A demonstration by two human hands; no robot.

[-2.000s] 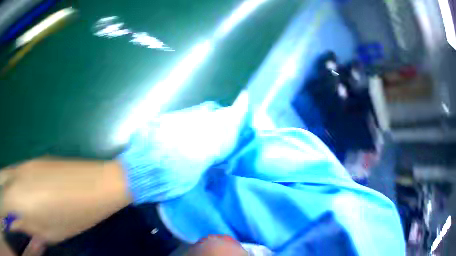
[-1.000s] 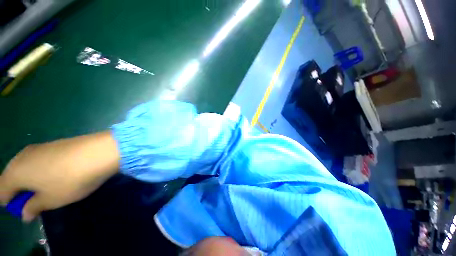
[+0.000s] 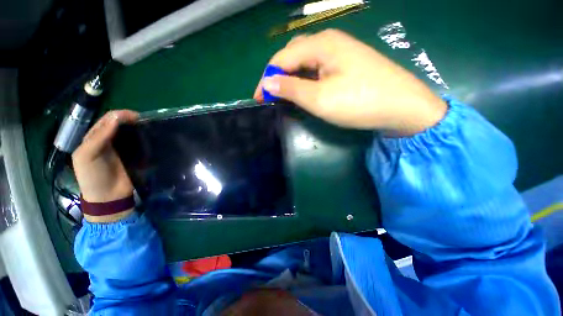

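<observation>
A black glossy tablet (image 3: 241, 160) lies on the green mat (image 3: 327, 191) in front of me, screen side up. Clear shiny film (image 3: 197, 110) shows along its far edge. My left hand (image 3: 106, 157), with a dark red wristband, holds the tablet's left end at the far left corner. My right hand (image 3: 346, 80) pinches a small bright blue pick (image 3: 271, 83) between thumb and finger at the tablet's far right corner. The pick's tip is at the edge; whether it is inside the seam I cannot tell.
A silver and black electric screwdriver (image 3: 74, 126) with a black cable lies left of my left hand. Gold-yellow tweezers (image 3: 318, 18) lie beyond my right hand. Film scraps (image 3: 426, 66) lie at the back right. A white foam tray (image 3: 179, 31) stands at the back left.
The view has swung left and straightened, so the tablet and my left hand now show. My right hand still holds the blue pick, now at the tablet's far right corner.
</observation>
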